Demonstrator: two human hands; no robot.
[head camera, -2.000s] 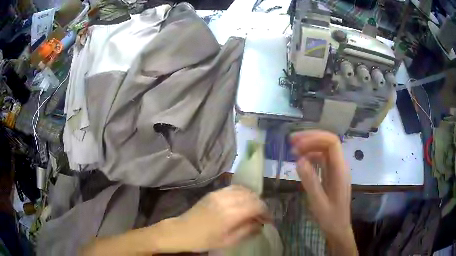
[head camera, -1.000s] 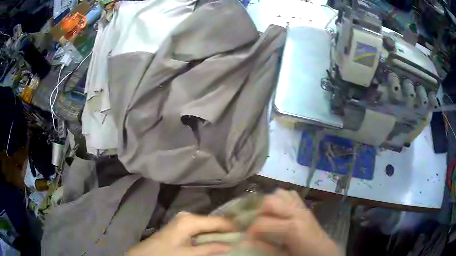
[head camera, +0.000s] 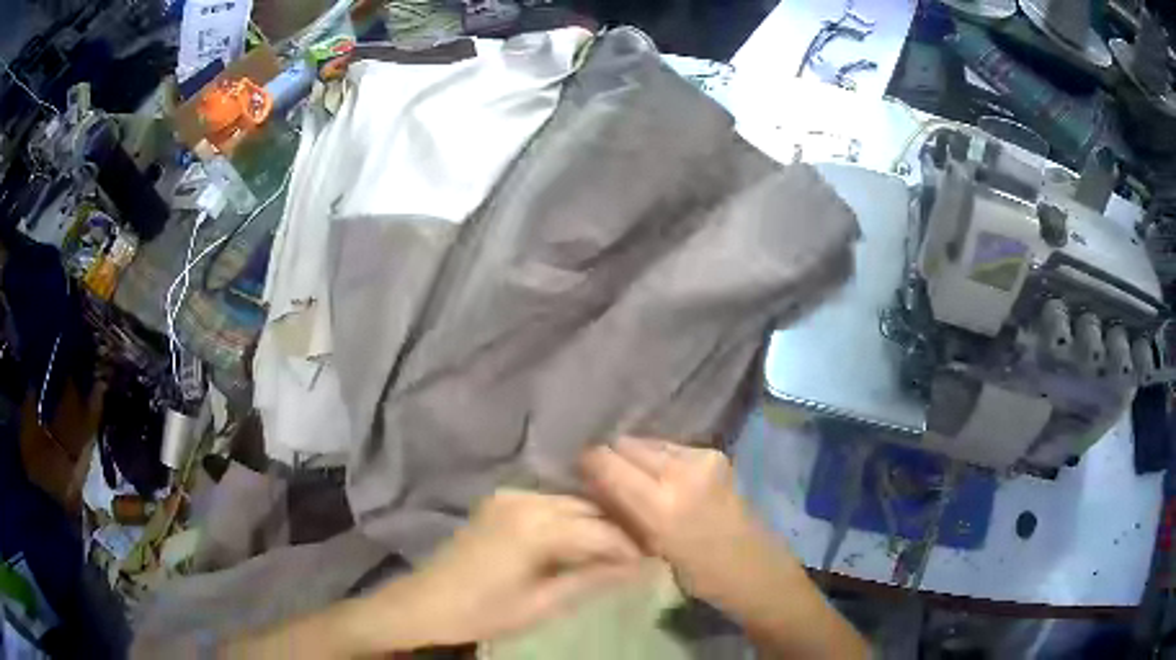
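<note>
Large grey-brown garment panels (head camera: 658, 297) lie draped on the table left of the machine, with a white section (head camera: 445, 123) at their upper left. My left hand (head camera: 548, 542) and my right hand (head camera: 664, 496) are close together at the front edge of these panels. My right hand pinches the grey-brown cloth. My left hand holds a pale green piece (head camera: 587, 625), which hangs below both hands. The fingertips are slightly blurred, and where the two cloths meet is hidden by the hands.
The overlock machine (head camera: 987, 258) stands at the right, its metal plate (head camera: 845, 310) beside the cloth. A blue pad (head camera: 903, 496) with thread scraps lies at the front table edge. Orange-handled scissors (head camera: 232, 110) and a thread spool (head camera: 178, 438) sit in clutter at the left.
My hands have moved up from below the table edge onto the grey-brown cloth, bringing the green piece. The cloth's right part has been shifted and now reaches over the machine plate's edge.
</note>
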